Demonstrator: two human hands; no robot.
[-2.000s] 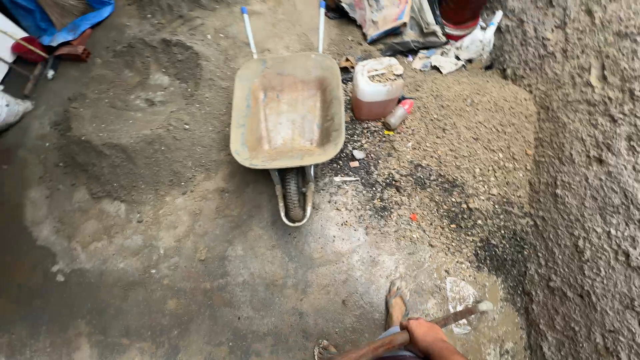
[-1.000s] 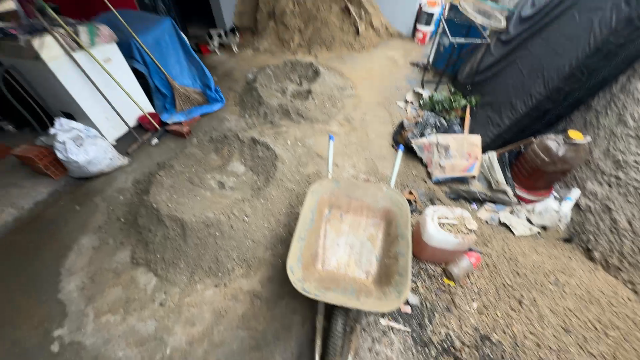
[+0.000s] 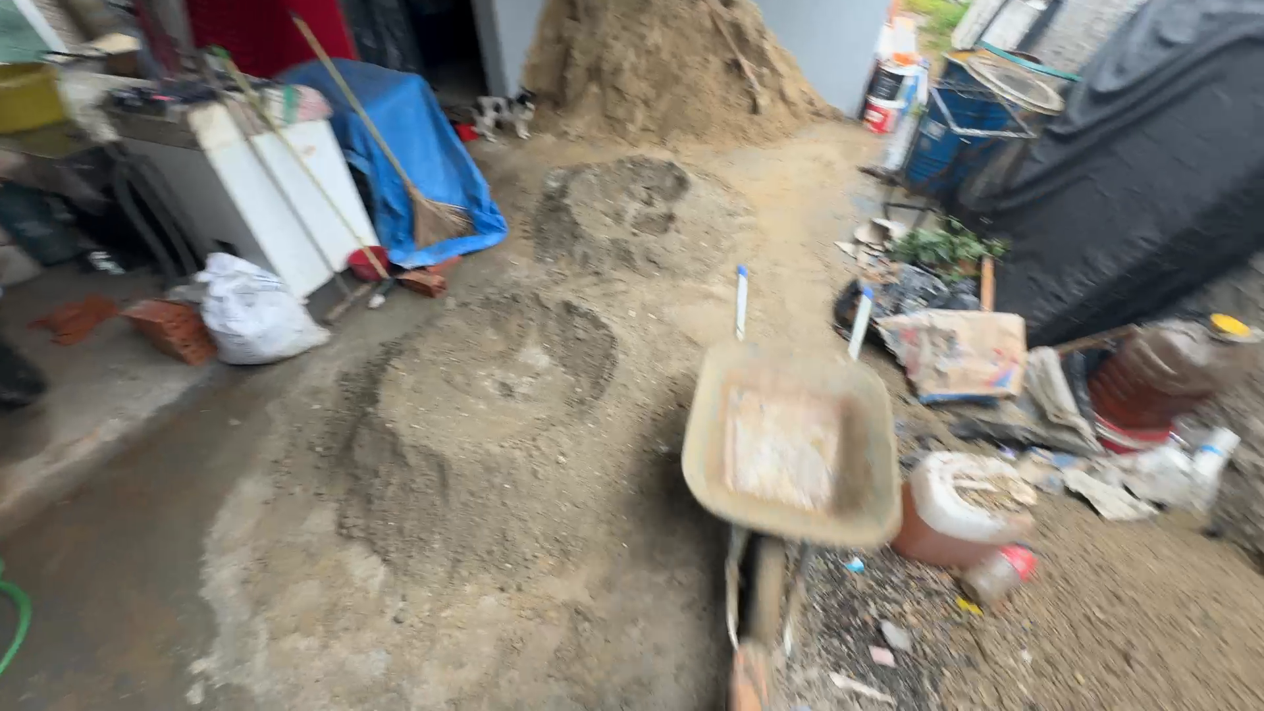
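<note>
Neither of my hands can be made out in the head view. A worn metal wheelbarrow (image 3: 790, 444) stands right of centre, its tray holding only a pale crust, its blue-tipped handles pointing away from me and its wheel toward me. A blurred reddish-brown thing (image 3: 750, 679) shows at the bottom edge in front of the wheel; I cannot tell what it is. Left of the wheelbarrow lies a grey mound of sand or mix (image 3: 464, 444) with a hollow in its top. Beyond it is a second, smaller hollowed mound (image 3: 612, 212).
A cut plastic jug (image 3: 953, 523) and a small bottle (image 3: 997, 575) lie beside gravel (image 3: 1136, 622) at right. Farther back are a paper sack (image 3: 958, 351) and a sand pile (image 3: 662, 74). A broom (image 3: 434, 219), white sack (image 3: 255, 311), bricks (image 3: 170, 331) and small dog (image 3: 504, 116) are at left.
The view has swung up and left from the floor by my feet. A hand gripping a wooden handle, seen at the bottom two seconds ago, has gone out of sight.
</note>
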